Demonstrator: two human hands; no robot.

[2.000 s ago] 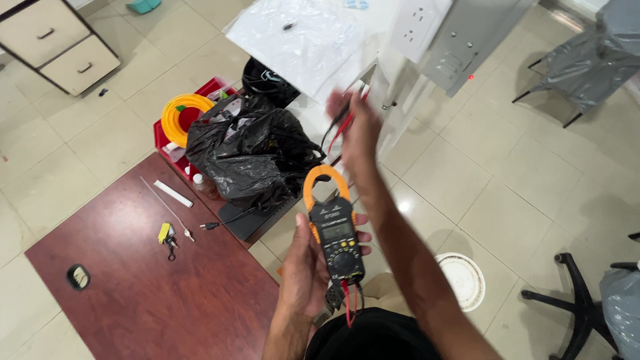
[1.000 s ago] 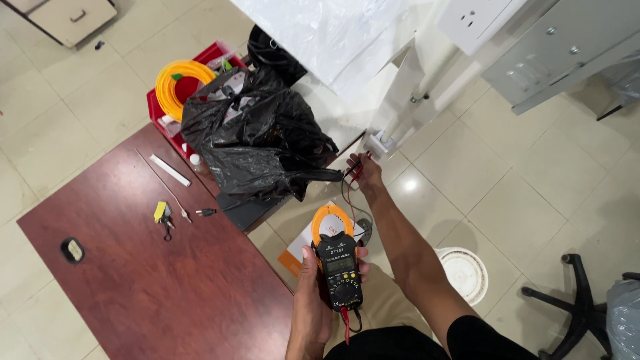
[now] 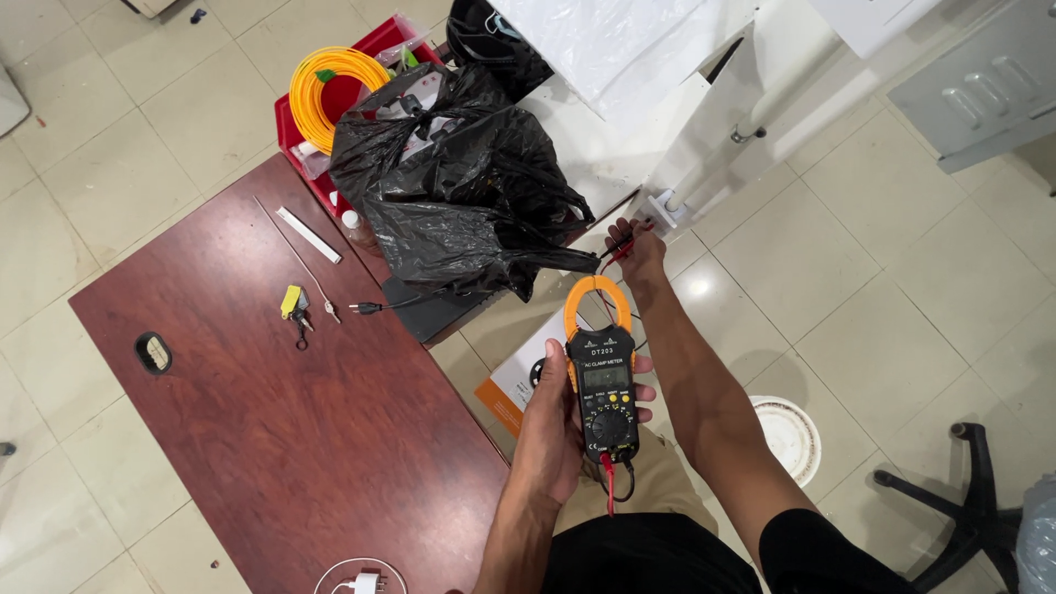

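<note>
My left hand (image 3: 557,421) is closed around a black and orange AC clamp meter (image 3: 606,371), its display facing up and its clamp jaw pointing away from me. A red and a black lead are plugged into its lower end. Farther forward, my right hand (image 3: 639,252) grips the red and black test probes (image 3: 620,246) close to a white outlet box (image 3: 664,211) at the foot of a white conduit. Whether the probe tips touch the box cannot be told. A black plastic bag (image 3: 470,181) lies just left of the right hand.
A reddish wooden table (image 3: 330,462) at left bears keys (image 3: 299,313), a white strip (image 3: 308,235) and a white charger (image 3: 363,584). Beyond it, a red tray (image 3: 289,124) holds a yellow cable coil (image 3: 309,107). A white bucket lid (image 3: 788,441) and a chair base (image 3: 978,495) are at right.
My right hand, with the probes, has moved down from beside the plastic-covered white surface to near the outlet box. The left hand still holds the meter. The view has shifted closer.
</note>
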